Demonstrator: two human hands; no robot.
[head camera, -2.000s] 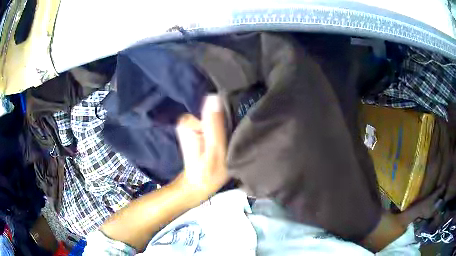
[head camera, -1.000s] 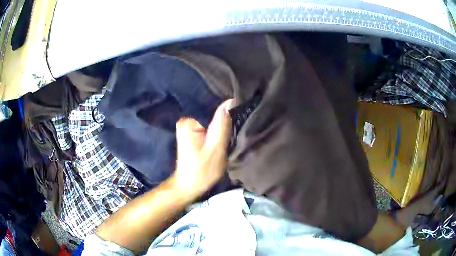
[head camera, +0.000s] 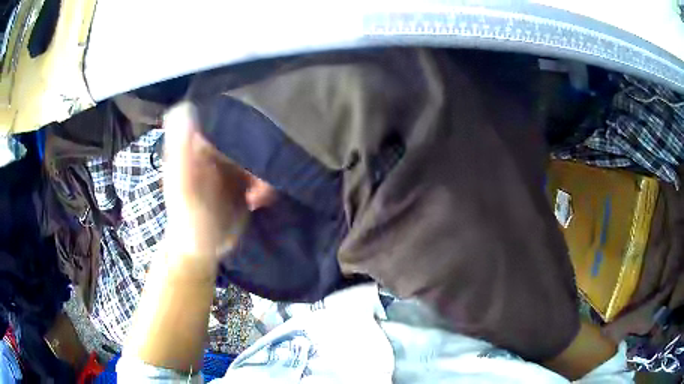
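Note:
A brown cloth garment (head camera: 480, 202) lies bunched over my lap, below the table edge. A navy band (head camera: 262, 146) runs along its left edge, with more navy cloth hanging below it. My left hand (head camera: 206, 184) is blurred at the band's left end, fingers bent around the navy cloth. My right forearm (head camera: 589, 351) goes under the brown garment at the lower right; the right hand itself is hidden by the cloth.
The white table (head camera: 225, 30) with a printed scale (head camera: 465, 28) crosses the top. Plaid cloth (head camera: 142, 202) and brown cloth lie at the left. A cardboard box (head camera: 600, 232) stands at the right, with dark plaid cloth (head camera: 637, 124) behind it.
My left hand has moved left and up from the middle of the garment to the navy band's left end. The navy band now lies more stretched out. My right forearm has barely moved.

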